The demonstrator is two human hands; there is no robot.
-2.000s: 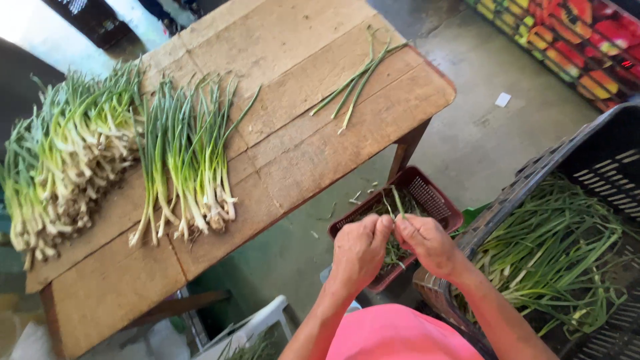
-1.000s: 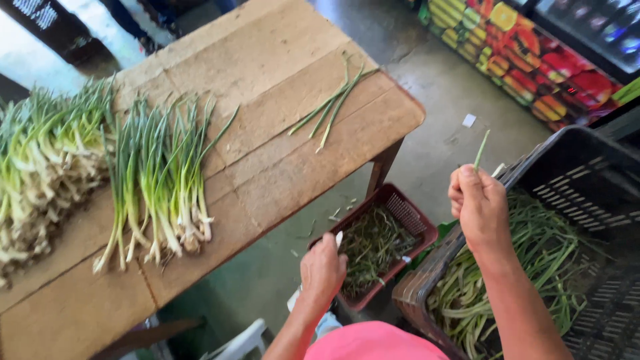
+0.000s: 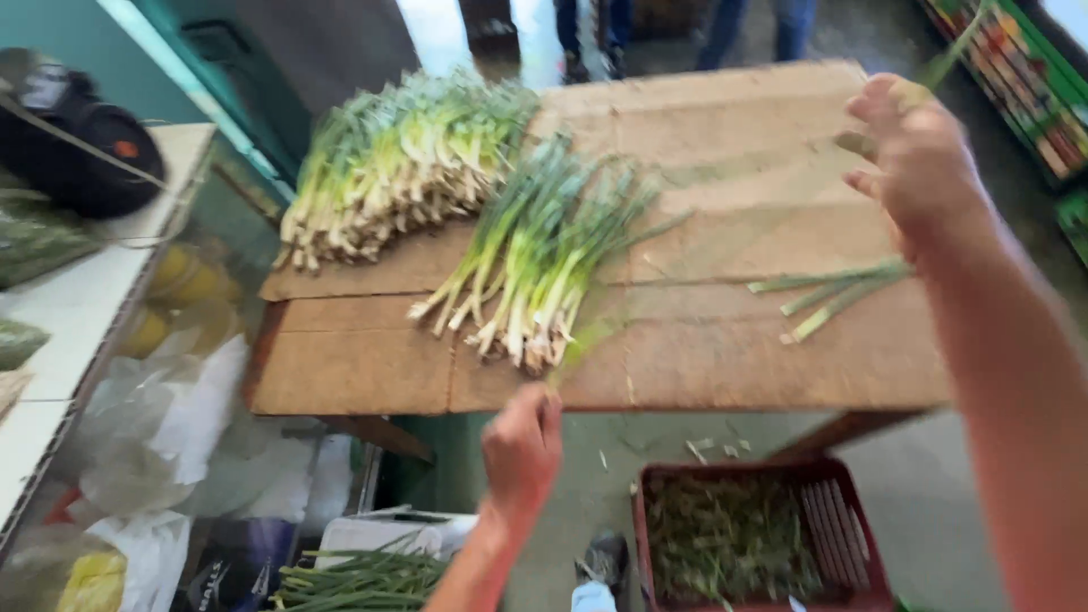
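My left hand is closed around the lower end of a blurred green onion at the table's near edge. Raised over the table's right side, my right hand has its fingers partly spread, with a blurred green stalk by the thumb side; whether it grips the stalk is unclear. A smaller bunch of green onions lies on the cardboard-covered table, bulbs toward me. Behind it to the left is a larger pile of green onions. A few cut green stalks lie at the right, beneath my right forearm.
A dark red crate of trimmings stands on the floor at lower right. More green stalks lie at lower left near a white plastic item. A white counter and plastic bags are at left. People's legs show beyond the table.
The view has swung left, toward the table. My hands have moved from above the crates to the table, the left low at its near edge, the right raised at its right side.
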